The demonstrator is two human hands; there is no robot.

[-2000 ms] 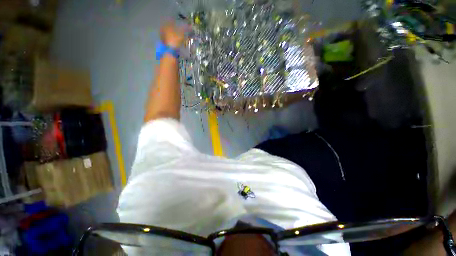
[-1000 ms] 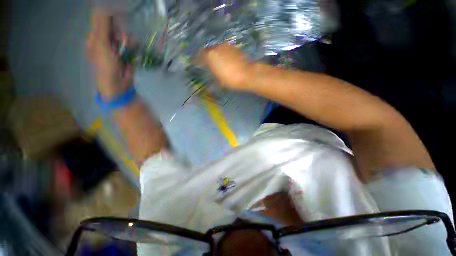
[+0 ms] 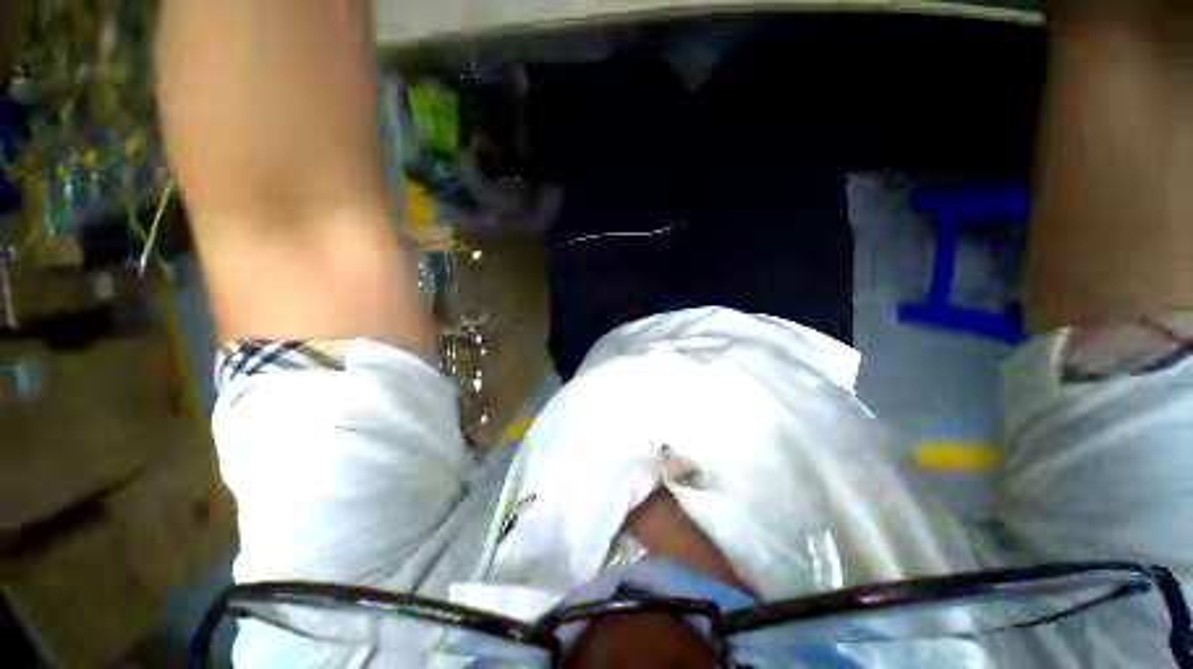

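Note:
Both of my forearms reach up past the top edge of the picture, so my left hand and my right hand are out of view. Nearest in front of me is the pale front edge of the bench board (image 3: 707,18). Blurred boards and wires (image 3: 92,183) lie at the left, partly hidden behind my left forearm. A thin yellow wire (image 3: 160,225) sticks out from them. What my hands hold cannot be seen.
My dark-clothed lap (image 3: 693,261) is below the bench edge. A blue stool (image 3: 968,255) stands on the grey floor at the right, near a yellow floor line (image 3: 958,456). Cardboard (image 3: 79,444) is at the lower left. A bright green item (image 3: 434,118) shows beside my left forearm.
The view has turned from the wired boards at the left to the bench edge and my lap. Both hands, seen at the wired boards one second ago, have left the picture.

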